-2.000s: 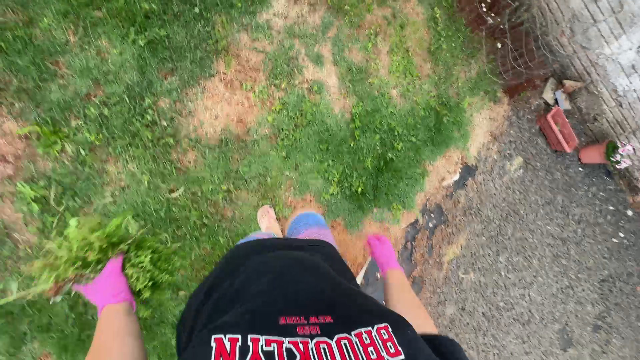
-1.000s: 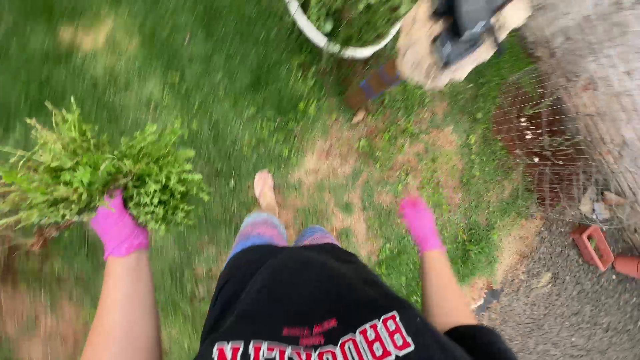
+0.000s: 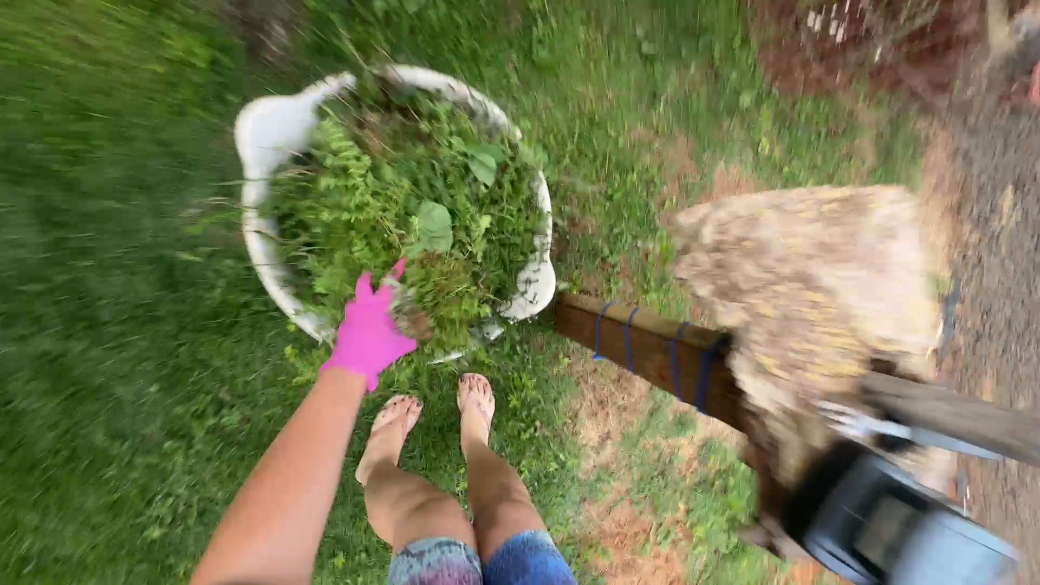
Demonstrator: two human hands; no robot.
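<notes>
My left hand (image 3: 372,329), in a pink glove, is over the near rim of a round white tub (image 3: 262,231) heaped with cut greenery (image 3: 357,183). Its fingers are spread against the plants, and a brownish-green clump (image 3: 443,296) lies just right of them. Whether the fingers still grip any stems cannot be told. Broad green leaves (image 3: 435,226) lie on top of the heap. My right hand is out of view.
A wooden post (image 3: 642,345) wrapped with blue cord lies right of the tub. Beyond it are a large pale stone or stump (image 3: 812,268) and a blurred black and grey device (image 3: 886,520). Gravel (image 3: 995,268) runs along the right edge. My feet stand on grass below the tub.
My left hand, earlier holding a leafy bundle over the grass, is now at the tub's greenery. My right hand has left the view. The view has shifted so the whole tub shows.
</notes>
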